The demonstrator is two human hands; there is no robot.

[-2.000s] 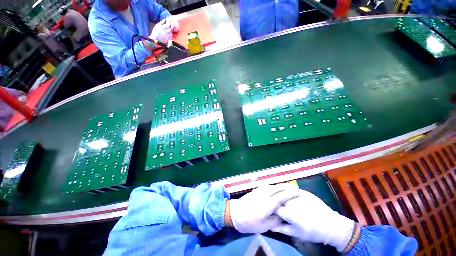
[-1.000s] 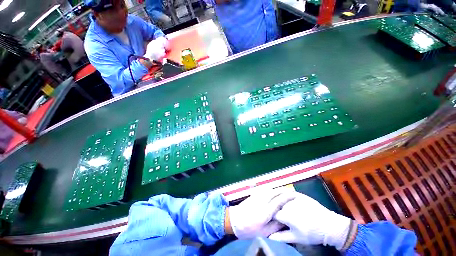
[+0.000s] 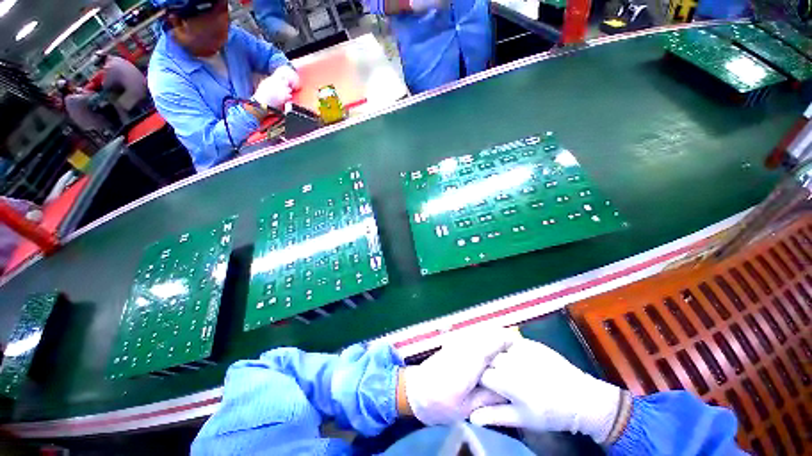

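Note:
My left hand [image 3: 450, 381] and my right hand [image 3: 552, 390], both in white gloves, rest against each other at the near edge of the belt. The right hand overlaps the left, and their fingers are partly hidden. No tool or board shows in either hand. Beyond them, green circuit boards lie solder side up on the conveyor: one board [image 3: 507, 207] ahead, one [image 3: 316, 254] left of it, and another [image 3: 174, 298] further left. Dark parts stick out under their near edges.
The dark green conveyor belt [image 3: 659, 178] has a pale rail with a red line. An orange slotted tray [image 3: 712, 329] is at the right. More boards [image 3: 726, 62] lie far right and one [image 3: 28, 343] far left. A person in blue [image 3: 196, 102] works opposite, beside a yellow block [image 3: 330, 105].
The view has tilted and shifted a little, so the boards appear slightly lower and further left. My hands stay together in about the same pose.

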